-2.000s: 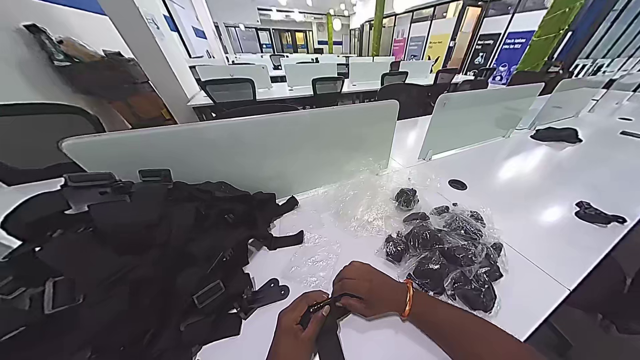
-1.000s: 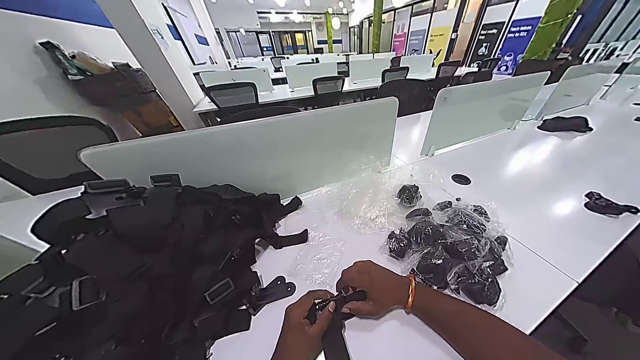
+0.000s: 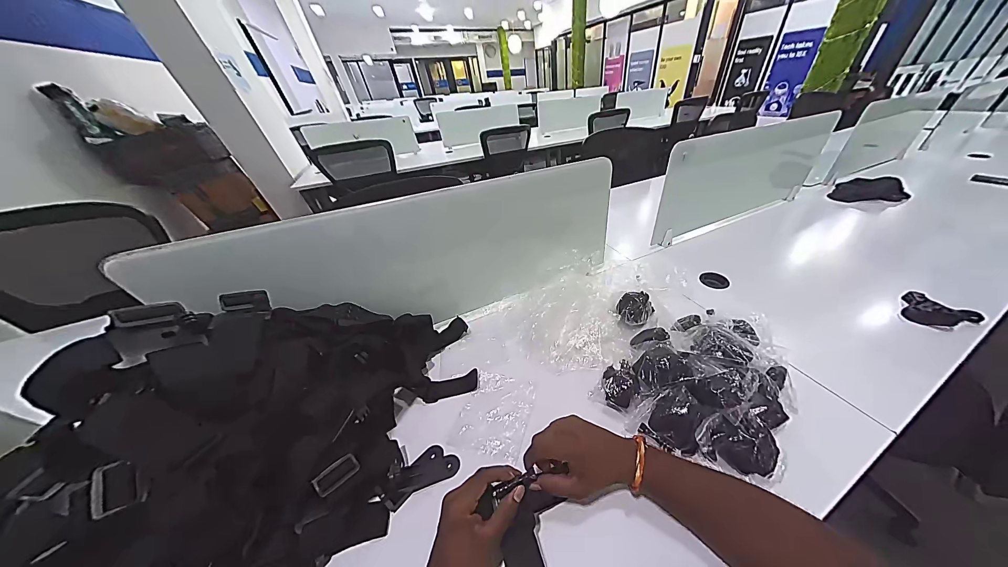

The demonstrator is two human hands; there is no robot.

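Note:
My left hand (image 3: 478, 516) grips a small dark buckle-like piece on a black strap (image 3: 521, 531) between thumb and fingers. Close against it, my right hand (image 3: 579, 459) pinches the same black piece, with an orange band at the wrist. The strap hangs down toward the bottom edge of the view; the fingers hide part of the piece. Left of my hands lies a large heap of black straps (image 3: 260, 409) with rectangular buckles, and a black plastic tab (image 3: 431, 470) juts from its side. Several black items in clear plastic bags (image 3: 693, 386) lie beyond my right hand.
Crumpled clear plastic wrap (image 3: 571, 323) lies between the heap and the bagged items. A frosted divider panel (image 3: 378, 236) stands behind them. On the right side of the white desk (image 3: 843, 339) are a black strap piece (image 3: 939, 311), a black cloth item (image 3: 869, 190) and a cable grommet (image 3: 714, 280).
Both hands stay together on the black strap; the fingers have shifted slightly around the piece. The heap and the bagged items look unchanged.

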